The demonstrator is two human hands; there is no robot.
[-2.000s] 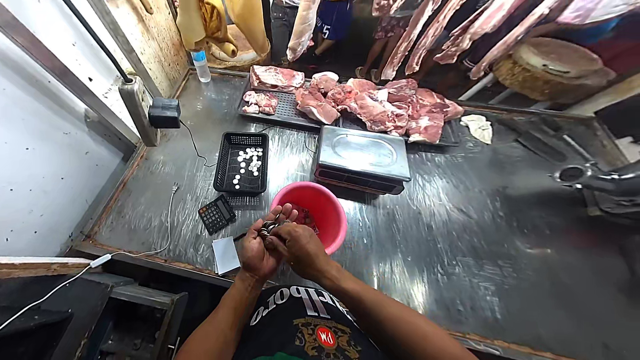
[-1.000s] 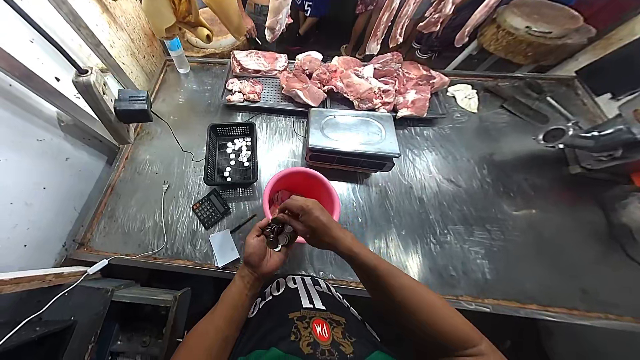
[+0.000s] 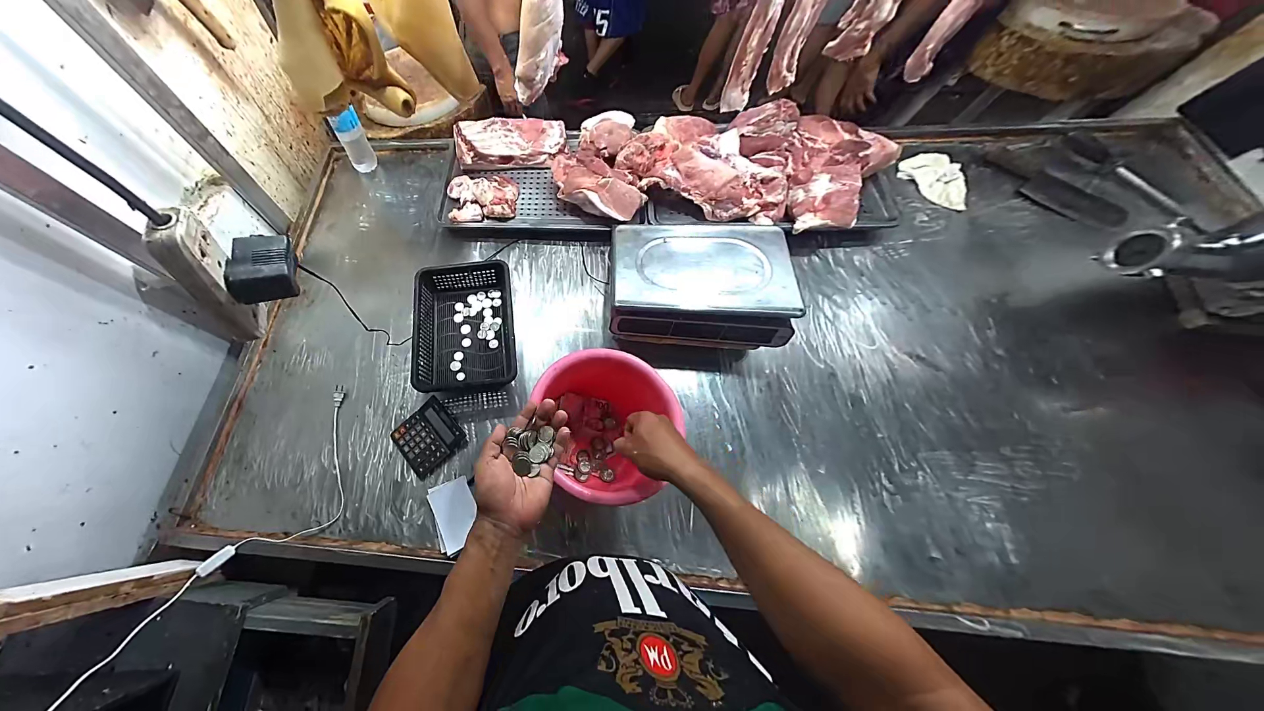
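My left hand (image 3: 516, 479) is palm up at the left rim of a pink plastic basin (image 3: 665, 385), with a pile of coins (image 3: 531, 449) on the palm and fingers. Inside the basin's right side is my right hand (image 3: 652, 444), fingers curled downward; whether it pinches a coin cannot be told. More coins (image 3: 594, 464) and what looks like reddish paper money (image 3: 583, 410) lie in the basin. A black plastic basket (image 3: 425, 331) behind my left hand holds several pale coins (image 3: 479, 326). A black calculator (image 3: 429, 436) and white paper (image 3: 452, 513) lie left of that hand.
A weighing scale (image 3: 706, 272) stands behind the basin. Trays (image 3: 543, 197) of raw meat (image 3: 711, 168) line the back edge, near a water bottle (image 3: 353, 140). A metal grinder (image 3: 1175, 247) is at right. A white cord (image 3: 339, 474) runs at left. People stand beyond the hanging meat.
My right hand has moved away from the coins in my left palm and down into the basin. The left hand has its fingers more spread, showing the coins.
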